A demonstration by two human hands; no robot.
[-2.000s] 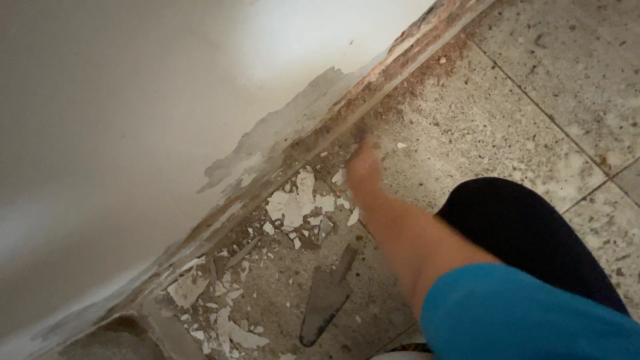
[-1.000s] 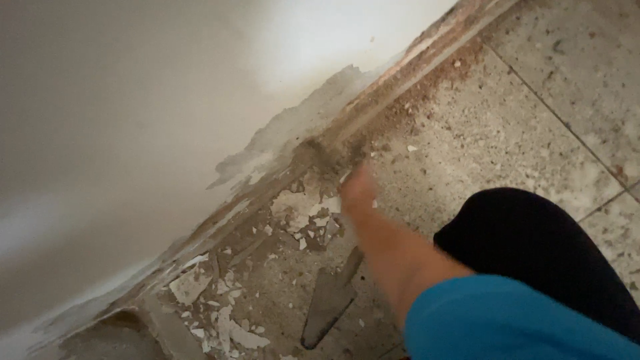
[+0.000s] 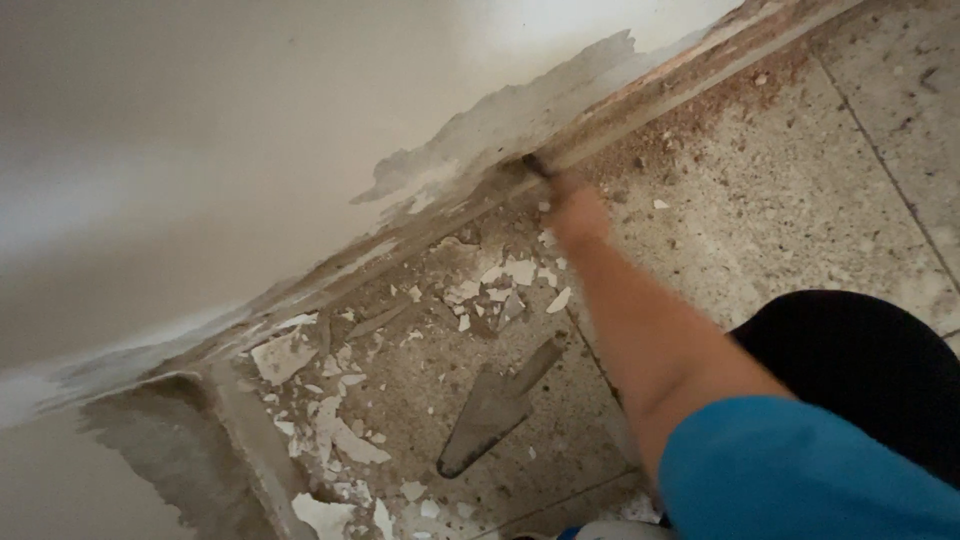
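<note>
My right hand (image 3: 581, 210), blurred by motion, is closed around a small hand tool (image 3: 536, 165). Its dark end touches the ledge of the baseboard (image 3: 600, 135) at the foot of the wall; the blur hides what kind of tool it is. Below and left of the hand, a pointed trowel (image 3: 487, 412) lies flat on the speckled floor tile. Flakes of peeled paint or plaster (image 3: 517, 270) are scattered between the trowel and the wall. My left hand is out of view.
The wall (image 3: 480, 127) has a bare grey patch where paint has come off. A wall corner (image 3: 232, 435) juts in at lower left. Reddish dust (image 3: 690, 135) lies along the baseboard at upper right. My black-clad knee (image 3: 847, 360) is at right.
My right hand has shifted along the baseboard, and the tool's dark end now shows on the ledge. The trowel stays in its place on the floor.
</note>
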